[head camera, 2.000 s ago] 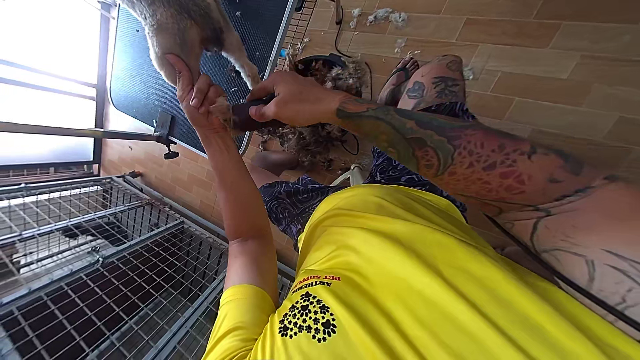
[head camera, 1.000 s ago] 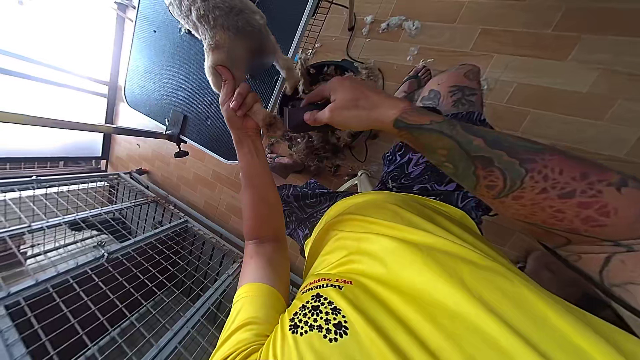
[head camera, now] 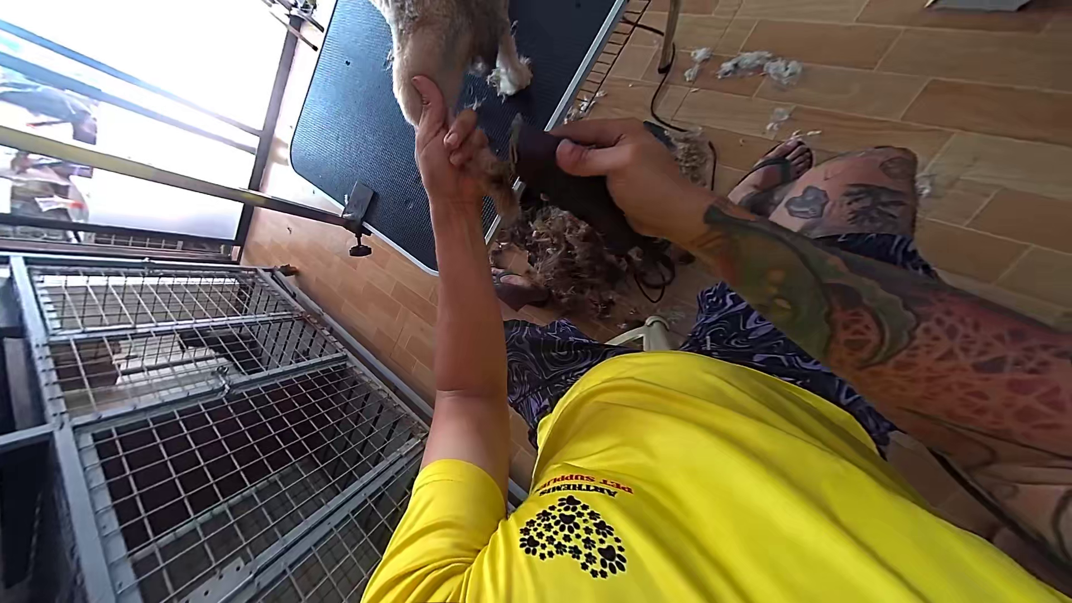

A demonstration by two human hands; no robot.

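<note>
A furry animal with grey-tan hair, likely a dog (head camera: 431,50), stands on a black textured grooming table (head camera: 343,100) at the top; its head is out of view. My left hand (head camera: 448,146) is closed around one of its legs, with the thumb laid along the upper leg and the furry paw (head camera: 496,180) sticking out past the fingers. My right hand (head camera: 615,163) grips a dark hair clipper (head camera: 565,180), its blade end close beside that paw; whether they touch is unclear. Another leg with a shaggy pale paw (head camera: 509,75) rests on the tabletop.
Cut fur (head camera: 569,260) is heaped below the clipper, and white tufts (head camera: 758,65) lie on the tiled floor (head camera: 837,92). A wire cage (head camera: 226,452) fills the lower left. A metal bar (head camera: 159,180) meets a clamp (head camera: 358,213) at the table edge. A dark cord (head camera: 662,92) runs nearby.
The clipper has turned, its blade end now pointing up and left toward the held paw. My left hand still holds the leg. The view has shifted slightly.
</note>
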